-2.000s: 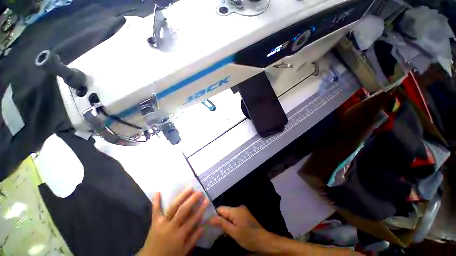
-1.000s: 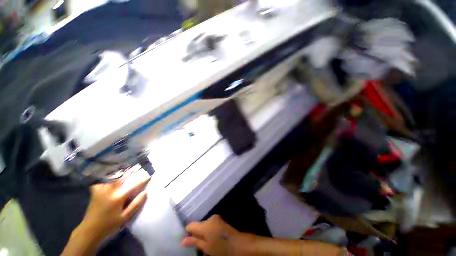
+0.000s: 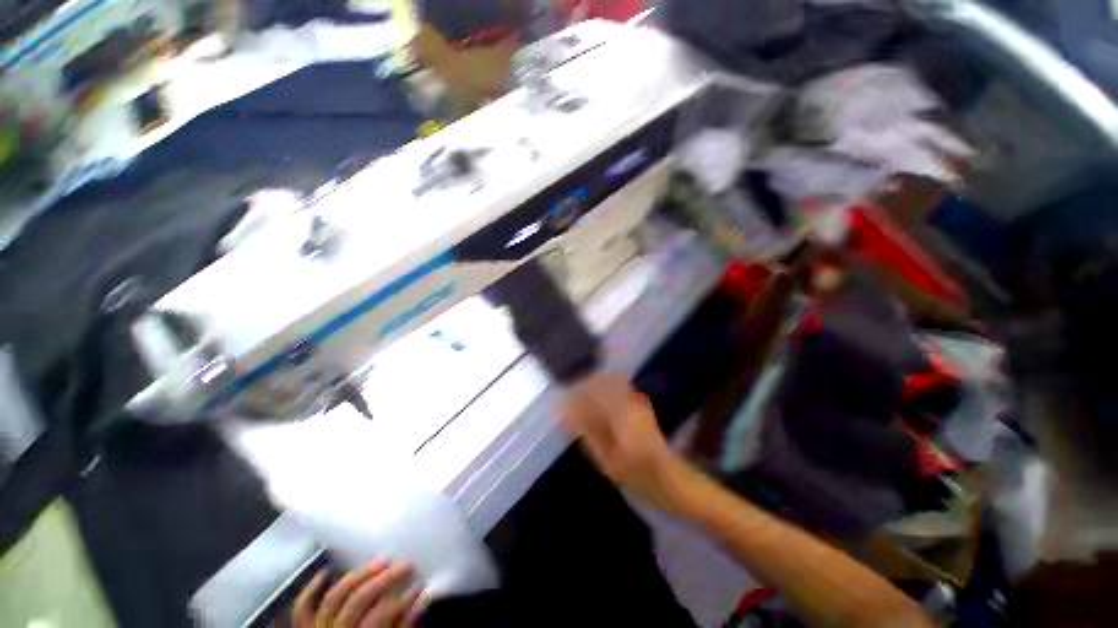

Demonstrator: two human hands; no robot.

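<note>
A white cloth piece (image 3: pixel 380 521) lies under the needle end of the white sewing machine (image 3: pixel 331 270) and runs toward the front edge. My left hand (image 3: pixel 362 597) is at the bottom edge of the picture, partly cut off, its fingertips at the lower edge of the white piece; whether it grips is unclear. My right hand (image 3: pixel 609 423) is blurred at the front edge of the machine bed, by the lower end of a dark smartphone (image 3: pixel 548 321). Whether it holds anything cannot be told. Dark fabric (image 3: pixel 159 503) lies left of the needle area.
A ruler strip (image 3: pixel 527 448) runs along the bed's front edge. At right are a carton of dark cut pieces (image 3: pixel 846 393), a red basket rim (image 3: pixel 907 258) and pale crumpled offcuts (image 3: pixel 877 117). A pale green surface (image 3: pixel 55 570) is at lower left.
My left hand has moved from the needle area down to the picture's bottom edge. My right hand has moved up from the cloth's front corner to beside the smartphone. The camera view has shifted.
</note>
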